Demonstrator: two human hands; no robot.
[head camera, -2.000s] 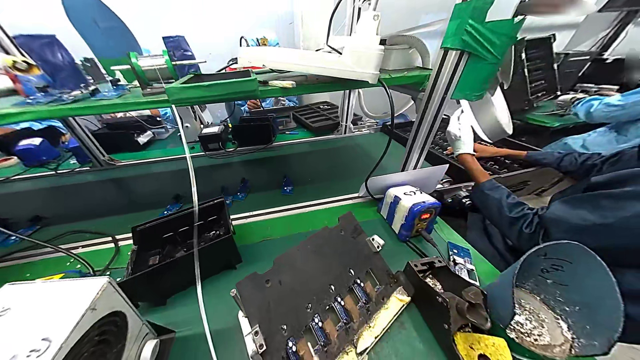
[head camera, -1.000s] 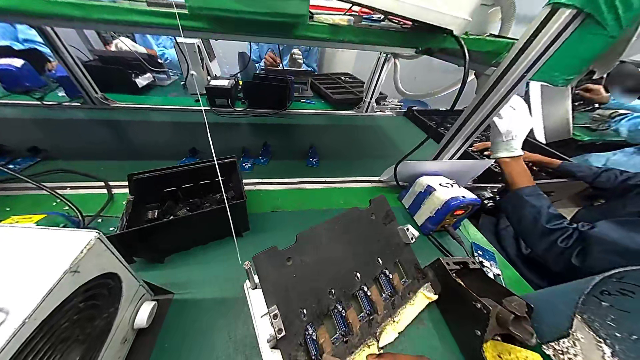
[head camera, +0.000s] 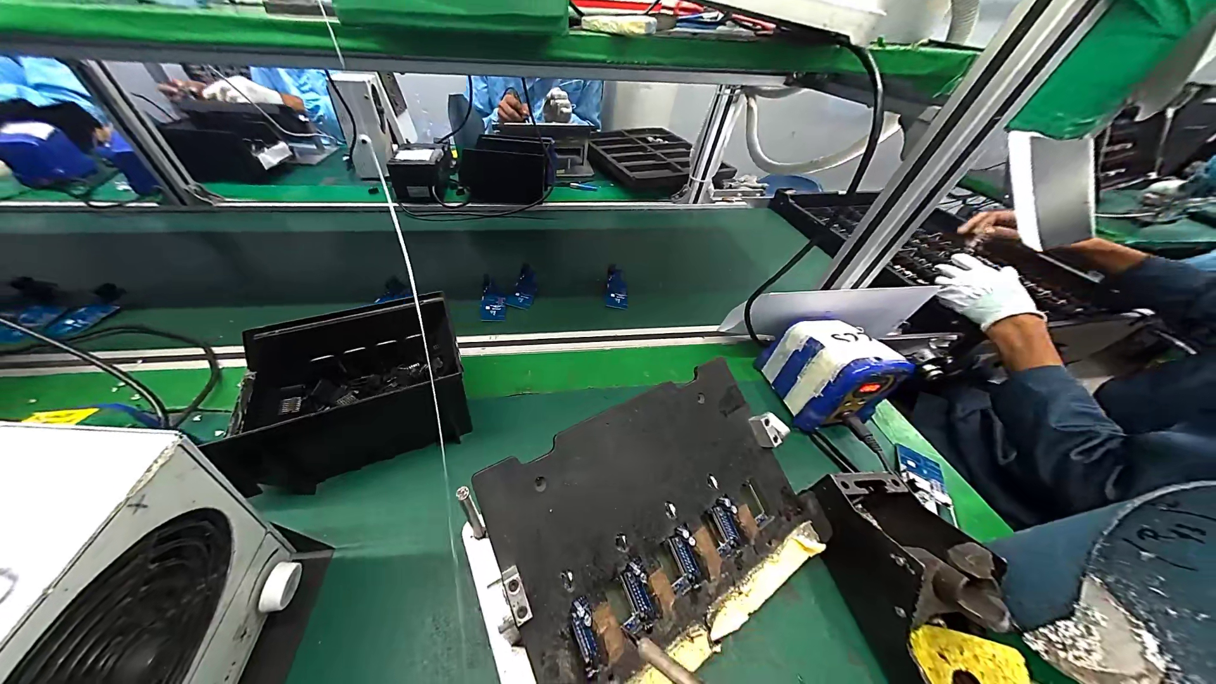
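Note:
Neither of my hands shows in the head view. A black fixture plate (head camera: 608, 456) lies tilted on the green mat, with several small blue circuit boards with pin rows, one of them a blue board (head camera: 684, 559), set along its lower part. Torn yellow foam (head camera: 760, 589) runs along the plate's lower edge. A slim tapered tool tip (head camera: 665, 659), apparently a soldering iron's, enters from the bottom edge beside the foam; what holds it is out of frame. A strand of solder wire (head camera: 415, 285) hangs down left of the plate.
Left stand a black bin of small parts (head camera: 356, 418) and a white fan unit (head camera: 123, 560). To the right are a blue soldering station (head camera: 831, 375), an iron holder (head camera: 902, 560), a yellow sponge (head camera: 969, 655) and a blue tub (head camera: 1121, 570). A co-worker's gloved hand (head camera: 988, 290) is beyond.
The tapered tool tip has come into view at the bottom. The co-worker's gloved hand has moved down onto the black tray. The view has shifted since the oldest frame.

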